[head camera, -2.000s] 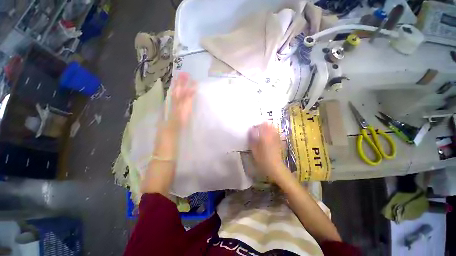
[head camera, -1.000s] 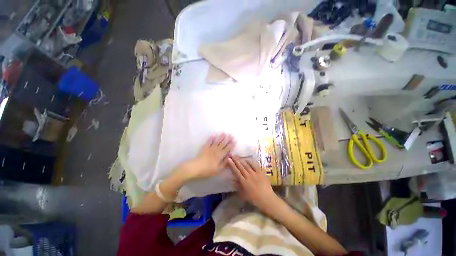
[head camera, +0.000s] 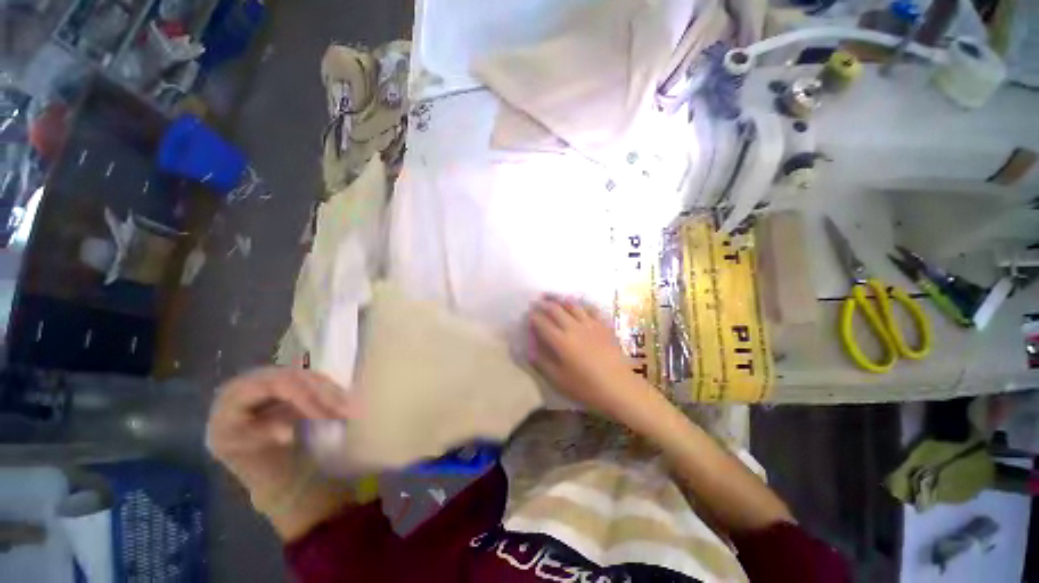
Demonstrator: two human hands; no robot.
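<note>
A beige fabric piece hangs raised at the near left edge of the white table. My left hand grips its left corner off the table edge; the fingertips are blurred. My right hand lies palm down at the piece's right side, on pale fabric, left of the yellow tape. Its fingers look slightly apart; whether they pinch the cloth is not clear. More pale fabric lies flat behind, washed out by the lamp glare. The needle area is hidden by glare.
The machine head stands at the right. Yellow-handled scissors and dark green snips lie right of the tape. A white tray with beige pieces is behind. Pale fabric layers hang off the left table edge.
My left hand has moved from beside my right hand to the lower left, lifting the fabric's near part. My right hand stays near the tape, and the view has shifted slightly.
</note>
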